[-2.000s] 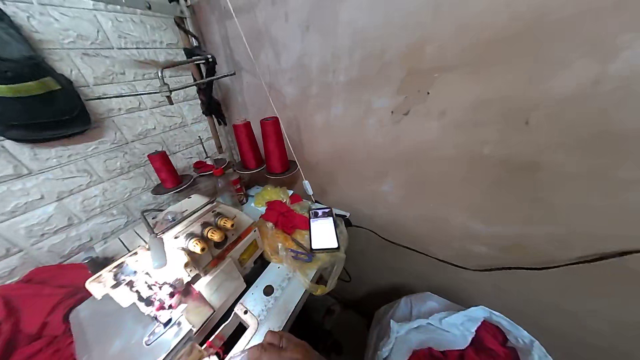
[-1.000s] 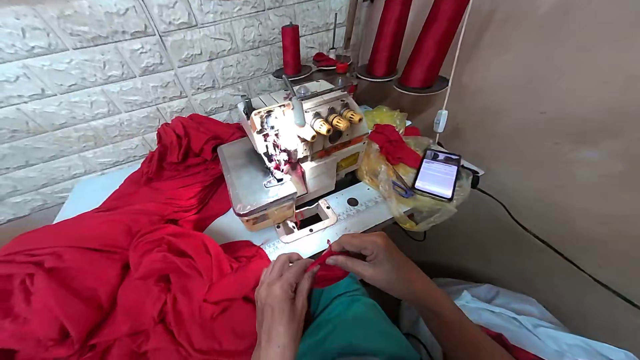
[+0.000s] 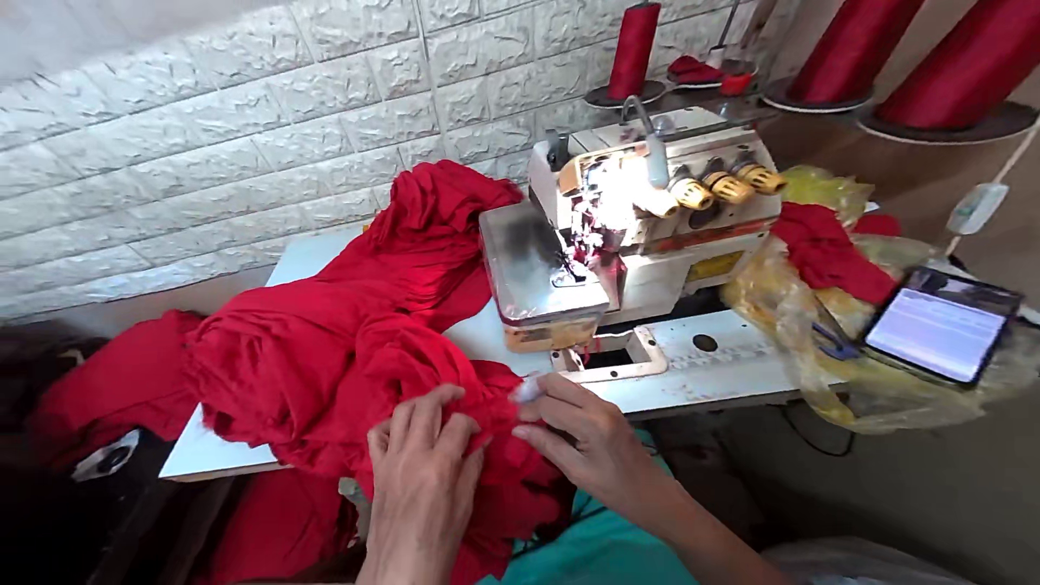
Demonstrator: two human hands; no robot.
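A large heap of red fabric [image 3: 325, 333] lies over the left part of the white sewing table [image 3: 715, 390] and hangs off its front edge. My left hand [image 3: 426, 455] rests on the red cloth with bent fingers, its grip on it unclear. Just to its right, my right hand [image 3: 585, 439] has thumb and fingertips at the cloth's edge; whether they pinch it I cannot tell. Behind both hands stands an overlock sewing machine [image 3: 658, 219] with its lamp lit over the needle area and yellow tension dials on its front.
Cones of red thread [image 3: 634, 53] stand behind the machine. At right, a smartphone [image 3: 938, 325] with a lit screen lies on a yellowish plastic bag [image 3: 861, 406], beside blue-handled thread snips [image 3: 835, 341] and red scraps [image 3: 833, 252]. A textured white brick-pattern wall [image 3: 325, 106] borders the table's back.
The view has swung left and down. One second ago both hands held a small red piece over my lap; now they are at the larger red heap by the table's front edge.
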